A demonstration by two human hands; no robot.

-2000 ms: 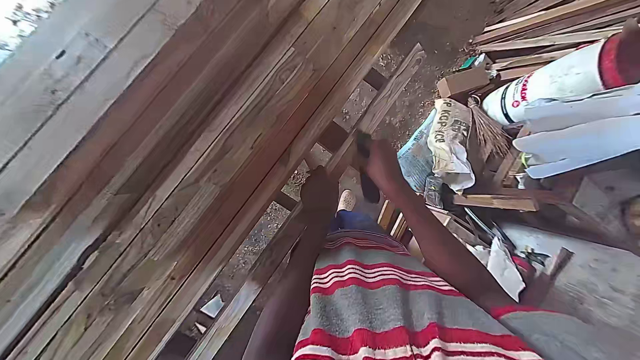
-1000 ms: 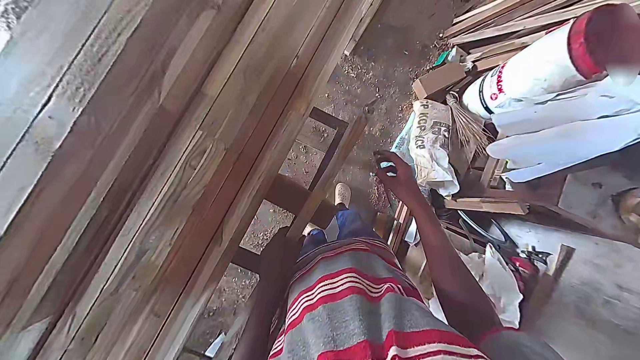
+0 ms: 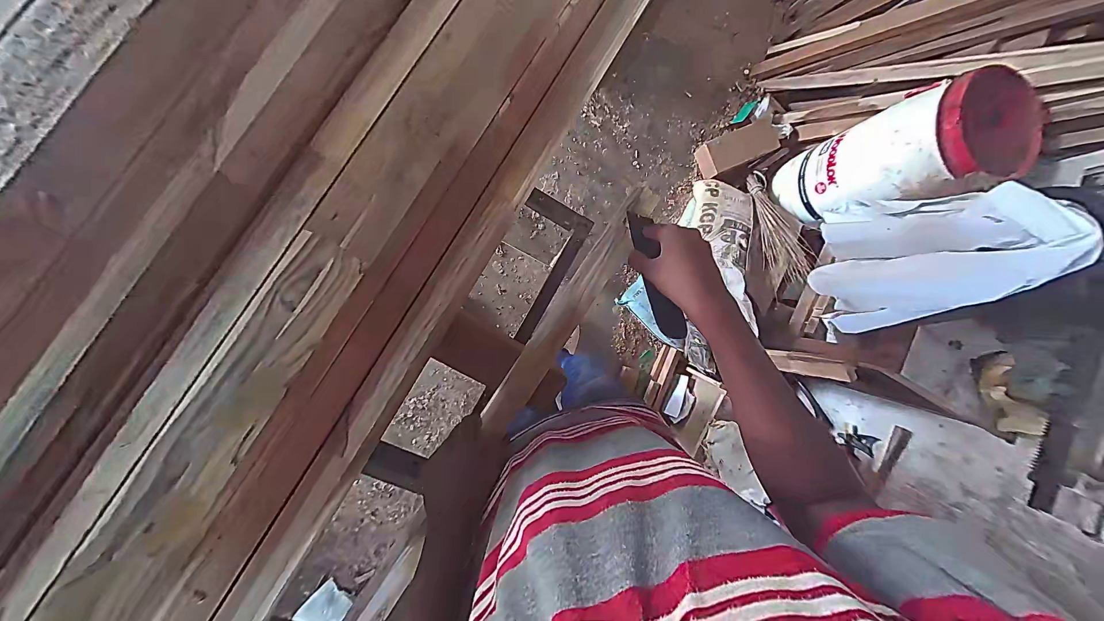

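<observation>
My left hand [image 3: 461,457] is closed around the lower part of a narrow wooden board [image 3: 561,306], which slants up and to the right in front of my body. Near the board's upper end, my right hand [image 3: 681,263] grips a dark, flat tool [image 3: 662,310]; its exact kind cannot be told. The tool is beside or against the board's edge. To the left, long wooden planks [image 3: 345,285] lie side by side, running diagonally across the view.
Dark frame bars [image 3: 552,267] stand beside the planks, over ground with wood shavings. On the right are a white bucket with a red rim [image 3: 871,155], a printed sack [image 3: 720,216], a twig broom [image 3: 776,228], a cardboard box [image 3: 740,148] and stacked timber [image 3: 914,73].
My right hand has come from out beside the board back to its upper end. My left hand stays low on the board. The view has shifted somewhat.
</observation>
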